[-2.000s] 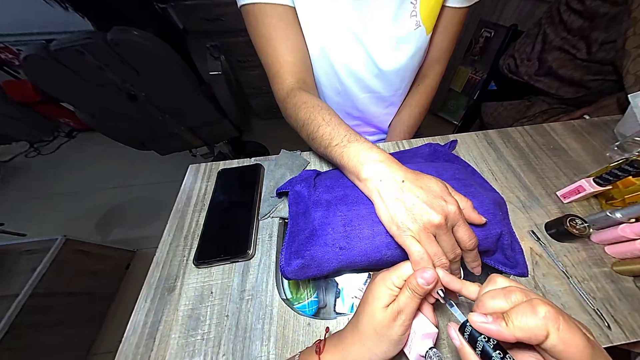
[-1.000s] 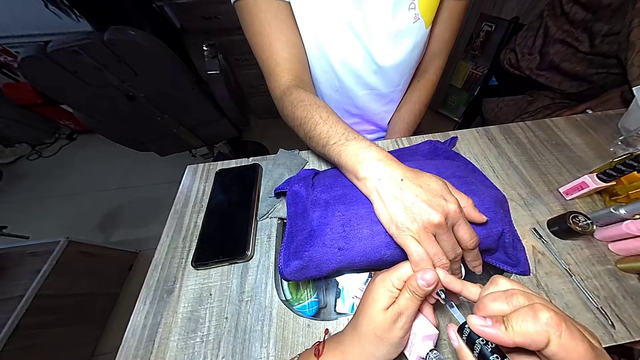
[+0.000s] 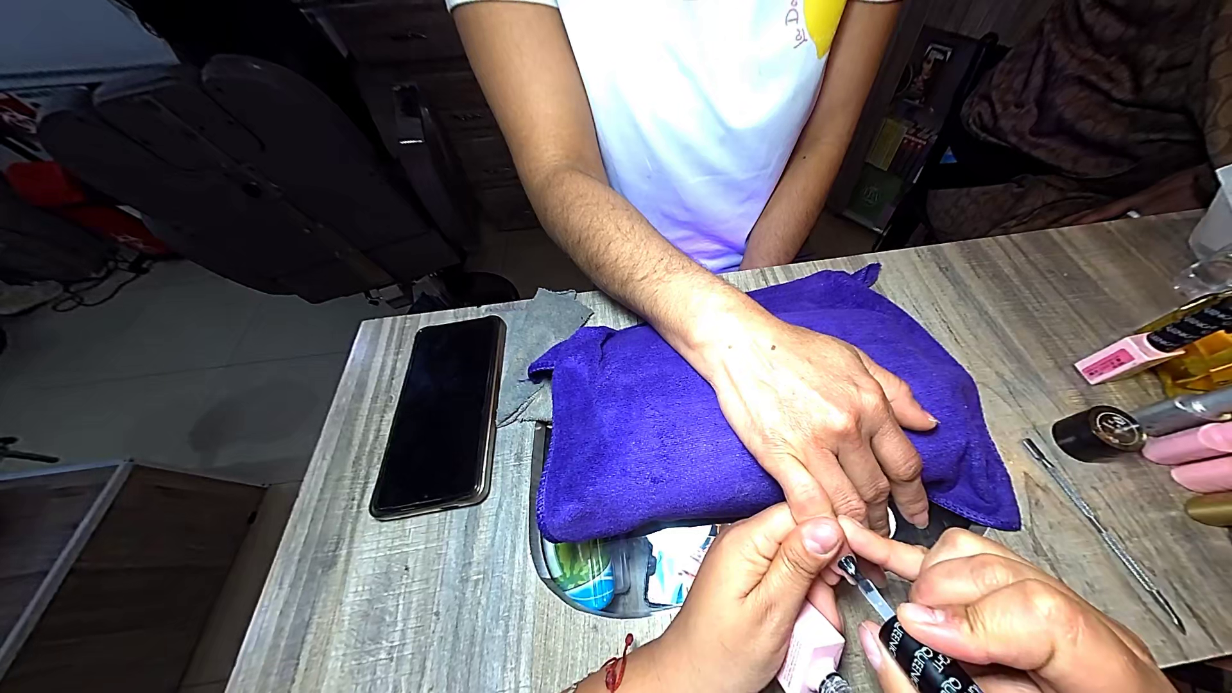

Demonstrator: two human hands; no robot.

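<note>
Across a purple towel-covered cushion (image 3: 664, 452) lies the hand of another person (image 3: 818, 395), palm down. My left hand (image 3: 746, 597) pinches one of its fingers between thumb and fingers and also holds a pink nail polish bottle (image 3: 811, 650) in the palm. With my right hand (image 3: 1011, 597) I hold the black cap of a nail polish brush (image 3: 871, 589); the bristles are at the tip of the held finger. The nail itself is largely hidden by my fingers.
A black smartphone (image 3: 438, 419) and a grey cloth (image 3: 539, 351) lie left of the cushion. At right are a metal cuticle tool (image 3: 1107, 539), a black-capped bottle (image 3: 1097, 433), pink bottles (image 3: 1203, 443) and a pink box-shaped bottle (image 3: 1121, 361). A recess (image 3: 626, 577) holding packets shows below the cushion.
</note>
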